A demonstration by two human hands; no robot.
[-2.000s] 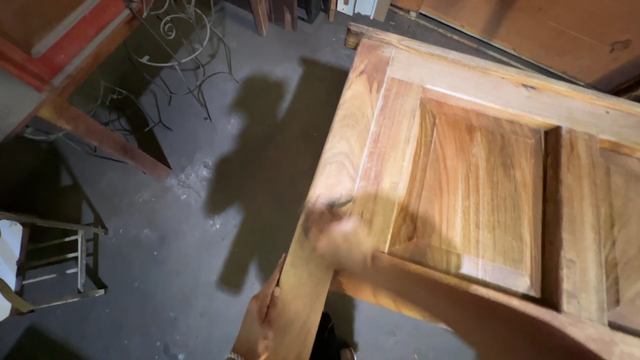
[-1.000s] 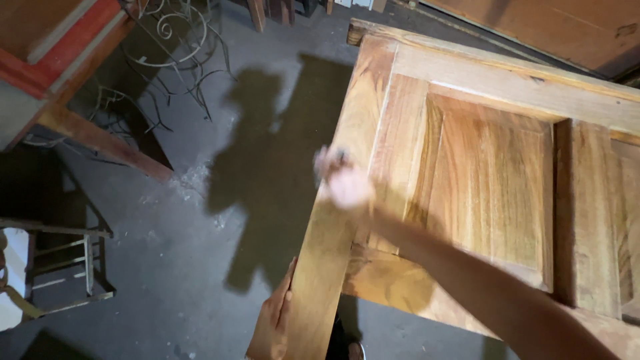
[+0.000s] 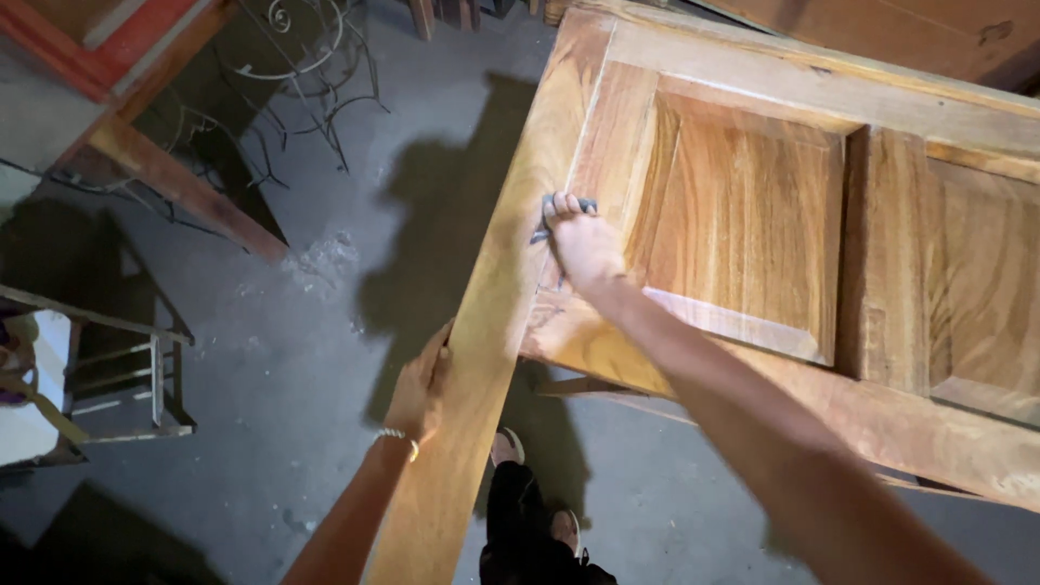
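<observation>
A panelled wooden headboard or similar furniture frame (image 3: 747, 227) lies at the right, with a long flat wooden post (image 3: 487, 325) along its left end. My right hand (image 3: 585, 240) is closed on a grey sheet, apparently sandpaper (image 3: 543, 223), pressed on the post near its joint with the panelled part. My left hand (image 3: 422, 382) rests against the left edge of the post lower down, its fingertips partly hidden at that edge; it wears a bracelet at the wrist.
Bent metal scrollwork (image 3: 305, 65) stands at the upper left beside a red and wooden piece of furniture (image 3: 106, 61) with a slanting leg (image 3: 195, 191). A small ladder-like stand (image 3: 154, 378) is at the left edge. My feet are below the post.
My right hand has moved along the post, up the view and then back down toward the joint. My left hand stays at the post's left edge.
</observation>
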